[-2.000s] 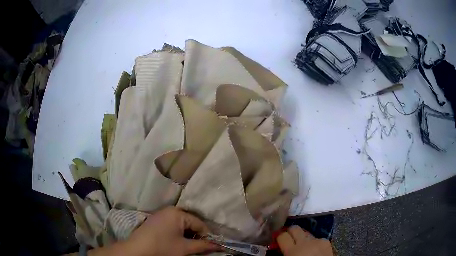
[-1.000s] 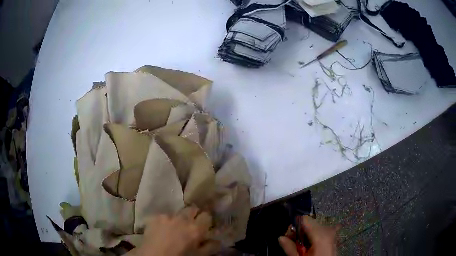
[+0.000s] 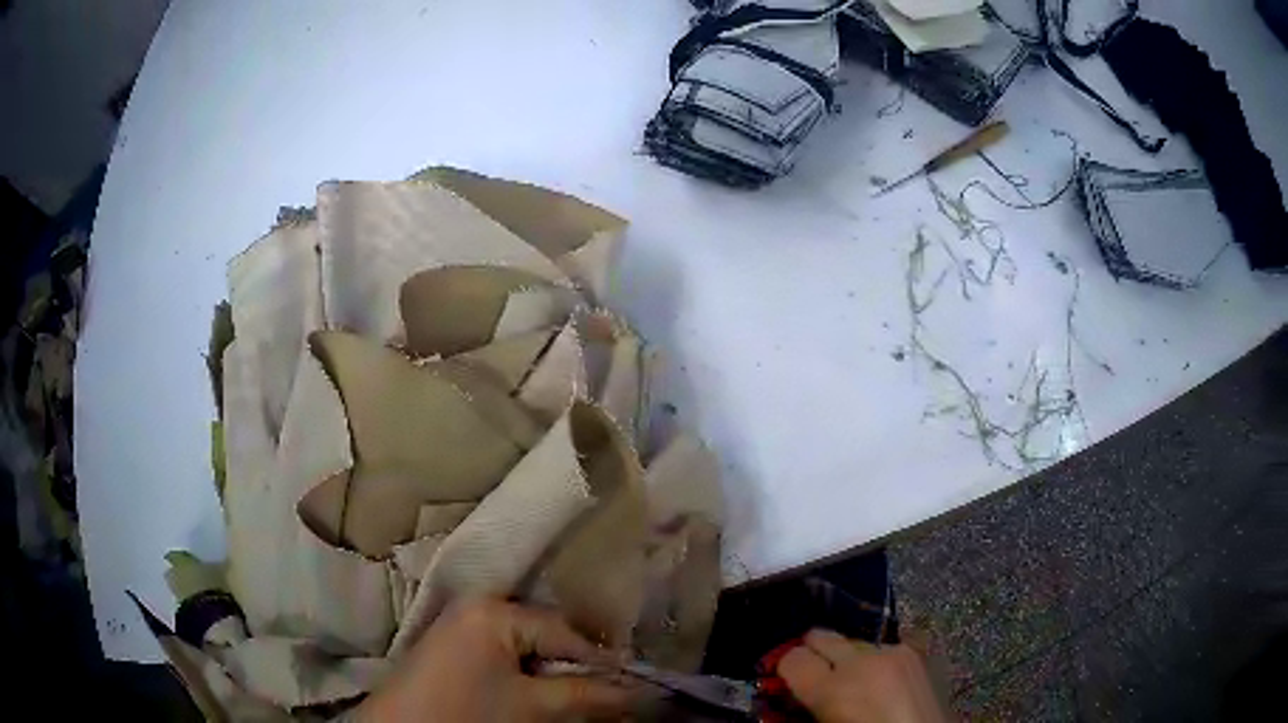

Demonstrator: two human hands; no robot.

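A ruffled heap of beige cloth pieces point(image 3: 410, 438) lies on the white table in front of me, with olive edges point(image 3: 219, 367) at its left side. My left hand point(image 3: 487, 664) is at the heap's near edge, its fingers pinching a beige piece. My right hand point(image 3: 855, 678) holds red-handled scissors point(image 3: 713, 688) near the bottom of the view. The silver blades point left and reach my left fingertips. The exact cloth edge between the blades is too blurred to tell.
Tied bundles of grey pieces point(image 3: 749, 99) lie at the far right, with a dark cloth strip point(image 3: 1201, 127). A pointed tool with a yellow-brown handle point(image 3: 968, 144) lies near loose thread scraps point(image 3: 989, 410). A loose grey stack point(image 3: 1151, 219) is beside them. The table edge curves at lower right.
Since a second ago, my right hand has moved left and the scissors blades have come to my left fingers. A beige piece at the heap's front now stands folded up. The view has shifted slightly.
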